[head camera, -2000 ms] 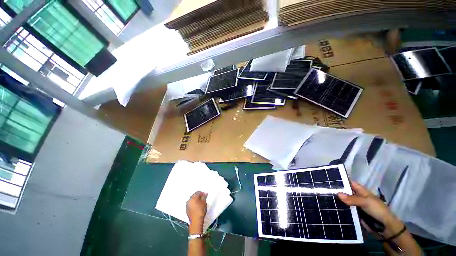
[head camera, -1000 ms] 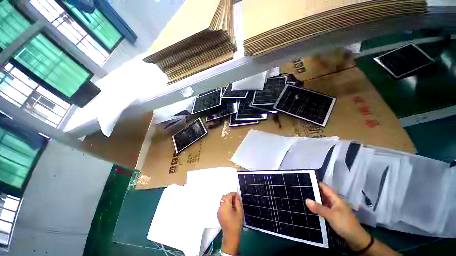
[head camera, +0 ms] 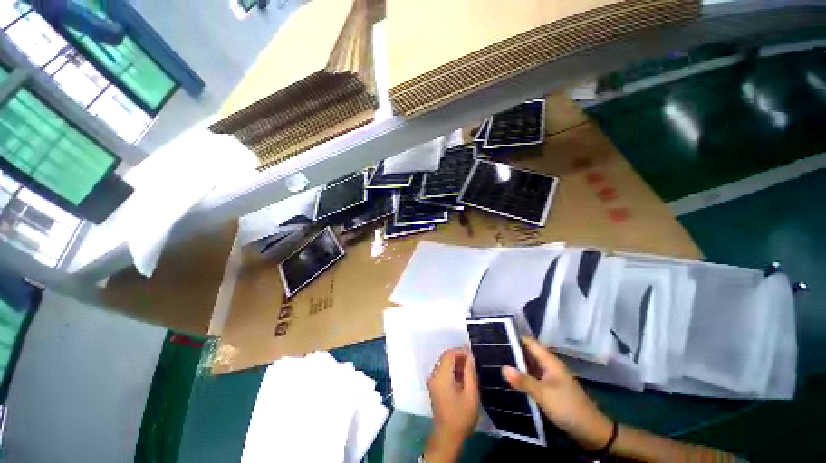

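A solar panel [head camera: 504, 384] is partly inside a white foam bag [head camera: 417, 348], with its dark face showing at the right. My left hand [head camera: 455, 393] holds the bag at its opening, over the panel's left part. My right hand [head camera: 561, 393] grips the panel's right edge, thumb on the face. The stack of empty foam bags [head camera: 312, 411] lies at the lower left. Bagged panels [head camera: 661, 325] lie overlapping in a row behind and to the right of my hands, dark slivers showing at some openings.
Loose unbagged panels [head camera: 448, 181] lie on a flattened brown carton [head camera: 362, 289] with printing. Corrugated pads [head camera: 543, 54] are stacked on the metal shelf [head camera: 435, 118] above. The green surface [head camera: 217, 398] shows at the left and another green area at the upper right.
My left hand has taken a foam bag off the stack and moved right. The panel has slid left into the bag, so less of its face shows. The camera view has shifted.
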